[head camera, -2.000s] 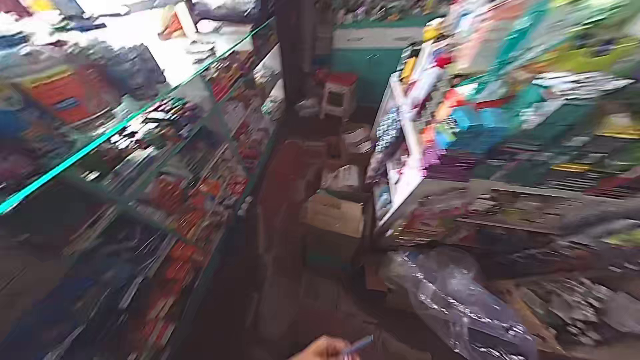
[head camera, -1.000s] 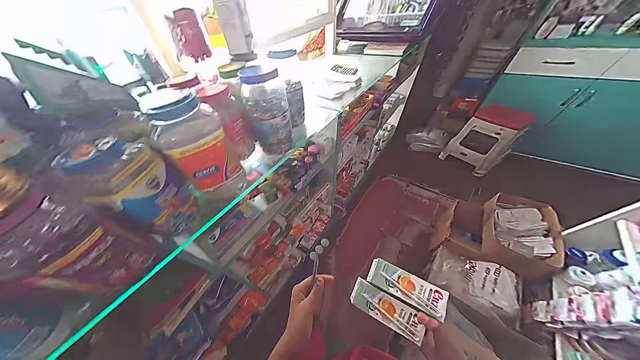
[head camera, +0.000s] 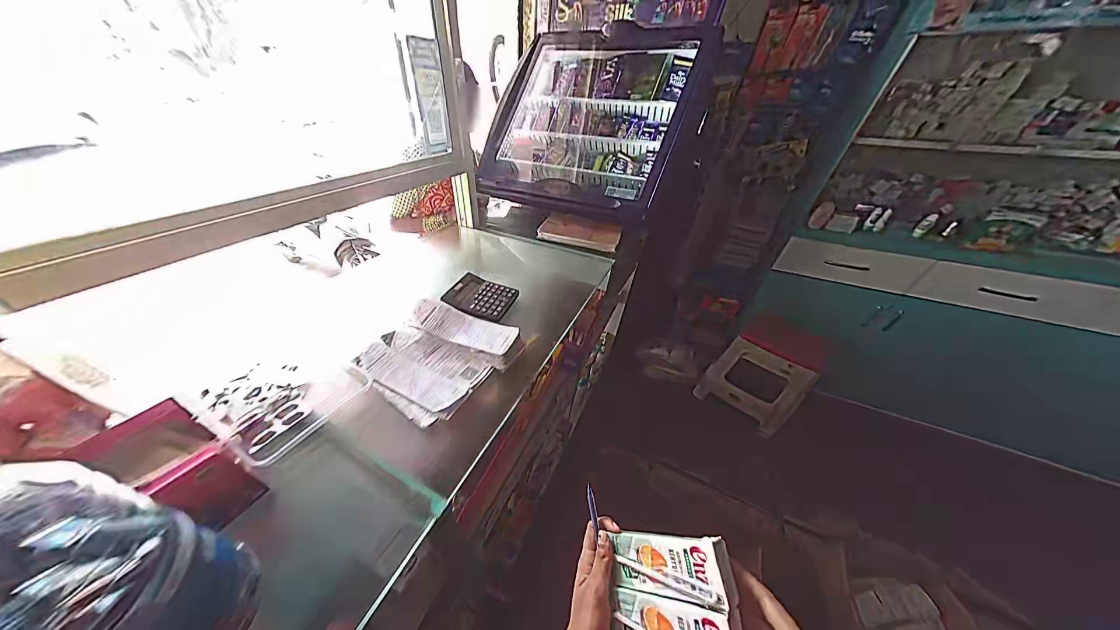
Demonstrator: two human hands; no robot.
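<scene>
Low in the view, my left hand [head camera: 593, 573] holds a blue pen [head camera: 592, 507], its tip pointing up, and touches the left side of two white-and-green printed cartons [head camera: 669, 573] with an orange picture. Around their right side is my right hand [head camera: 763, 604], only partly in view, its fingers mostly hidden by the cartons. To the left on the glass counter [head camera: 542, 262] lie printed papers [head camera: 424, 372] and a black calculator [head camera: 480, 297]. A clear plastic tray [head camera: 302, 420] of small items sits beside a dark pink box [head camera: 166, 451].
The counter's glass edge runs along my left side. A display cooler [head camera: 595, 122] stands at its far end. Ahead on the floor is a stool with a red seat [head camera: 770, 372], before teal cabinets [head camera: 962, 350]. A plastic jar [head camera: 114, 551] is at the lower left, an opened carton [head camera: 892, 604] at the lower right.
The view has swung along the counter toward the cooler. Both hands stay at the cartons, which they held one second ago; the pen now points upward beside them.
</scene>
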